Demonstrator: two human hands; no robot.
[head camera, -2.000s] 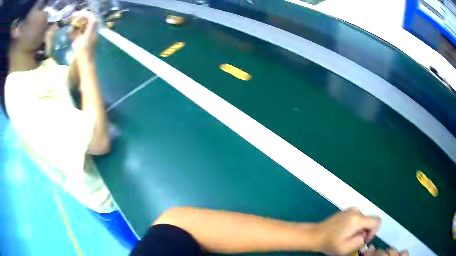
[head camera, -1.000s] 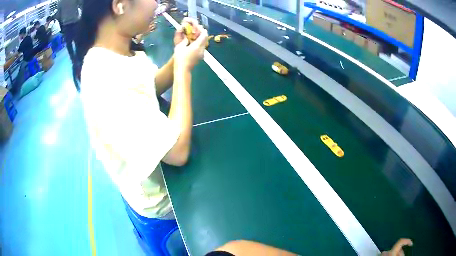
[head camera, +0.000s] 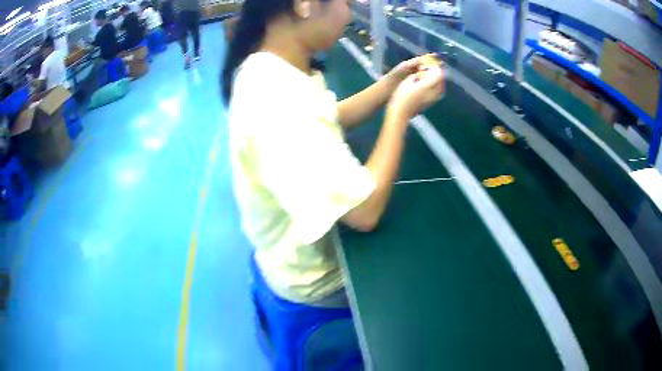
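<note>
Neither of my hands is in the picture. Nearest in front of me on the dark green conveyor belt (head camera: 533, 210) lie two flat yellow base plates with rounded ends, one (head camera: 565, 254) lengthwise at the right and one (head camera: 499, 181) crosswise further up. A domed yellow car body shell (head camera: 502, 135) lies beyond them near the far rail. A pale side rail (head camera: 501, 224) runs between the belt and the green tabletop (head camera: 428, 290).
A seated person (head camera: 297, 159) in a pale yellow top, on a blue stool (head camera: 305, 333), holds a small yellow piece in both hands over the rail. Cartons (head camera: 43, 127) and other people are at the far left. Blue shelving (head camera: 595, 80) stands beyond the belt.
The view has swung left, so the person and belt pieces appear further right and more floor shows. My forearm and hands, seen at the bottom earlier, have left the picture.
</note>
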